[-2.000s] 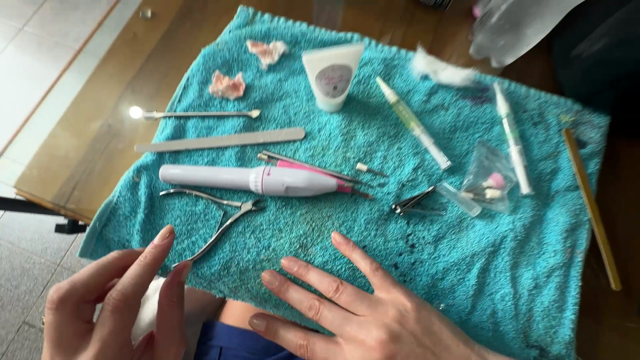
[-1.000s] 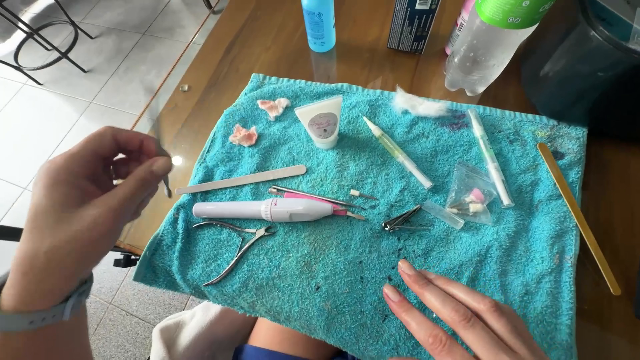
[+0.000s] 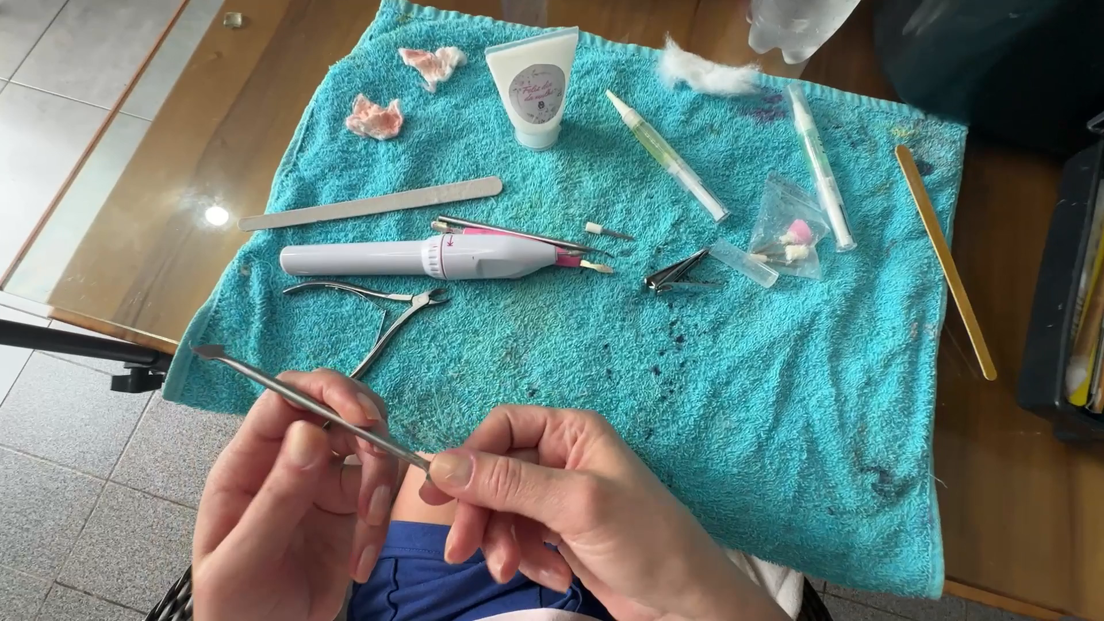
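My left hand point(image 3: 293, 500) grips the middle of a metal cuticle pusher point(image 3: 319, 410), whose flat tip points up and left. The thumb and forefinger of my right hand point(image 3: 535, 492) pinch its lower end, hiding that tip. Just beyond lie metal cuticle nippers point(image 3: 401, 323) on a turquoise towel point(image 3: 552, 345). Above them rests a white electric nail drill point(image 3: 414, 259), with a thin metal tool point(image 3: 526, 235) against it and a grey nail file point(image 3: 371, 204) behind. A nail clipper point(image 3: 677, 272) lies right of the drill, near a small plastic bag point(image 3: 785, 233) of drill bits.
A white tube point(image 3: 535, 86) stands at the back beside used cotton pieces point(image 3: 375, 116) and fluffy cotton point(image 3: 707, 71). Two pen-shaped applicators point(image 3: 668, 159) lie on the towel. A yellow file point(image 3: 944, 259) crosses its right edge. A black container point(image 3: 1065, 319) stands at the far right.
The pusher lay on the towel's left side two seconds ago; my left hand had it one second ago and has brought it back over the towel's near edge. My right hand now holds its other end.
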